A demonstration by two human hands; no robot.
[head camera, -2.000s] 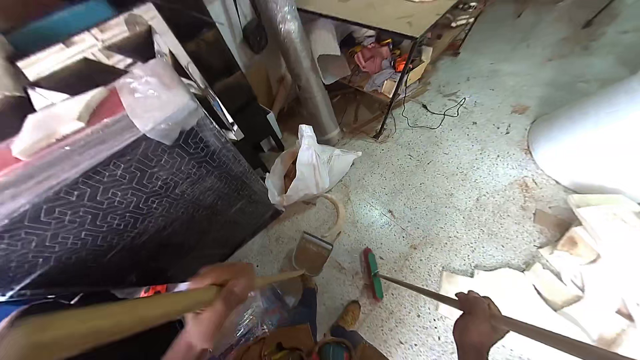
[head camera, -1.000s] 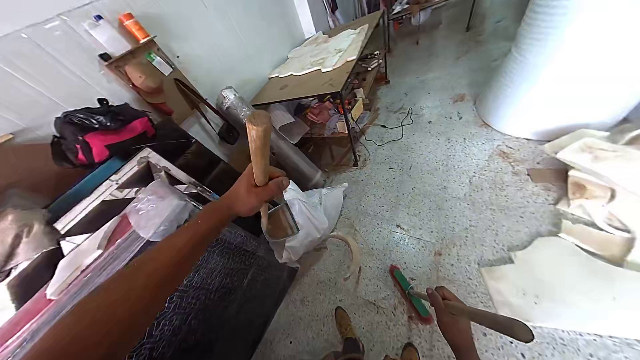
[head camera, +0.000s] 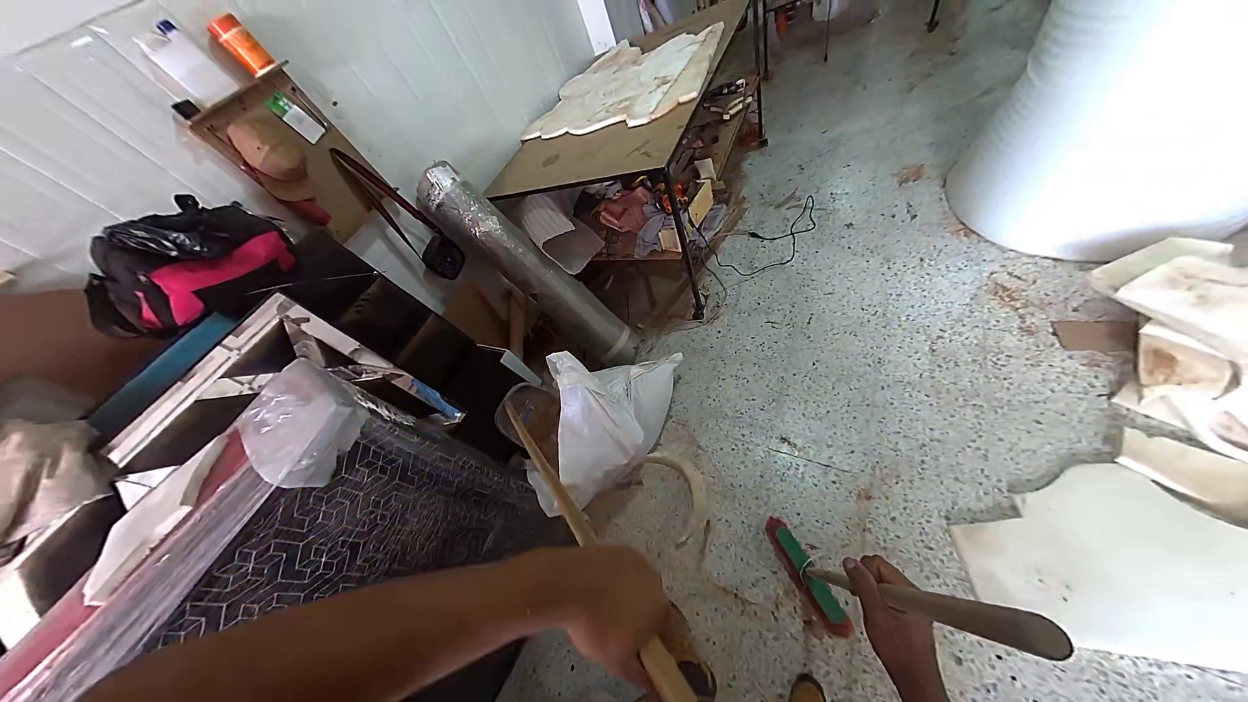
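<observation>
My left hand (head camera: 604,604) is closed around a long wooden handle (head camera: 551,473), whose far end reaches a dustpan (head camera: 531,419) beside the white plastic sack (head camera: 609,419). The dustpan is partly hidden by the sack and handle. My right hand (head camera: 889,609) grips the wooden handle of a push broom. The green broom head with red bristles (head camera: 809,577) rests on the speckled floor, just left of that hand. A curved pale strip (head camera: 694,497) lies on the floor between the sack and the broom head.
A plastic-wrapped patterned panel (head camera: 370,497) stands at the left. Behind the sack leans a wrapped roll (head camera: 526,263), near a metal-legged table (head camera: 624,151). Foam sheets (head camera: 1121,556) and a large white roll (head camera: 1102,146) are at the right. A black cable (head camera: 780,255) lies on the floor.
The left hand has come down from above the sack, and the dustpan handle now slants toward my body. Two seconds ago the dustpan was on the floor in front of the sack.
</observation>
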